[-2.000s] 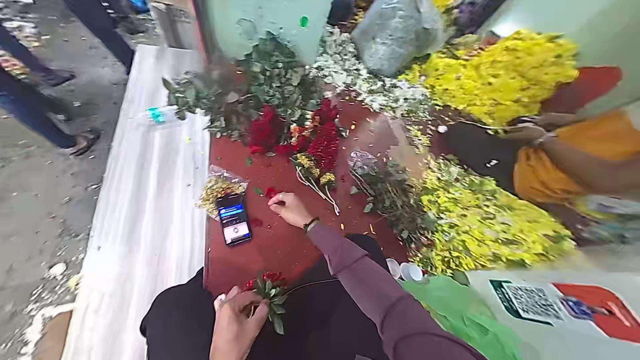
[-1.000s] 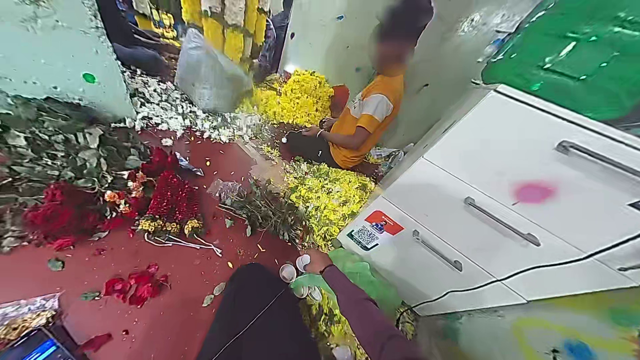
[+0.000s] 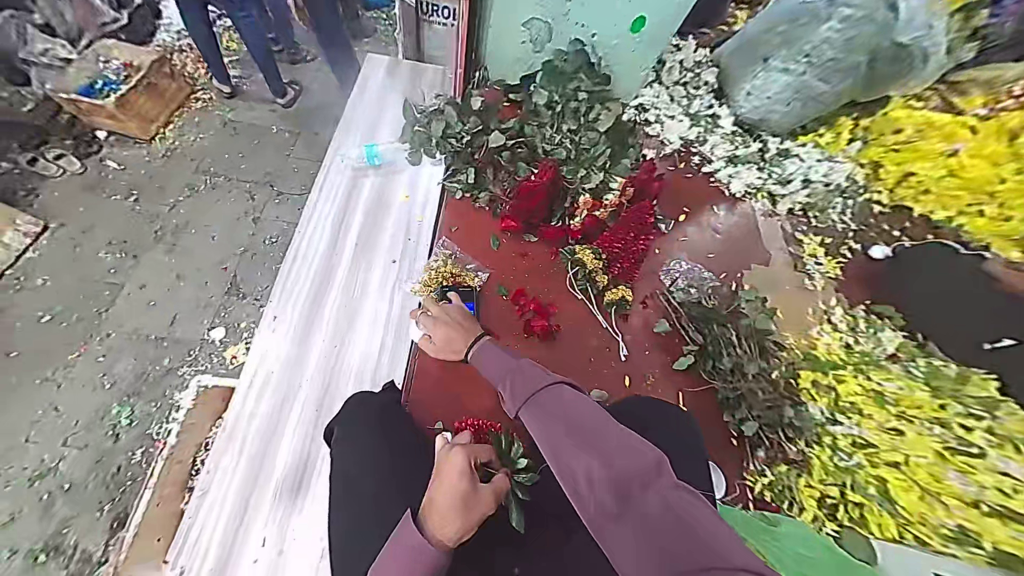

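Low over my lap, my left hand (image 3: 464, 490) is closed on a small bunch of red flowers (image 3: 478, 429) with green leaves (image 3: 516, 472). My right hand (image 3: 448, 324) reaches to the phone (image 3: 462, 298) at the edge of the red surface; its fingers lie over the phone, and whether they grip it cannot be told. Touching the phone's far side is a clear plastic bag of small yellow flowers (image 3: 448, 274). Loose red petals (image 3: 534, 314) lie right of the phone. Beyond them are red flower garlands (image 3: 628, 240) with yellow ends and white strings.
A white plank ledge (image 3: 320, 288) runs along the left, with a plastic bottle (image 3: 374, 155) on it. Leafy stems (image 3: 552, 112) are heaped at the back, white flowers (image 3: 744, 152) behind right. Yellow flowers (image 3: 904, 432) and cut stems (image 3: 736, 352) lie right. A person's legs (image 3: 248, 48) show far left.
The view swung right, then back left. My right hand, at the small white cups by the green plastic one second ago, is now at the phone. My left hand still holds the red flower bunch.
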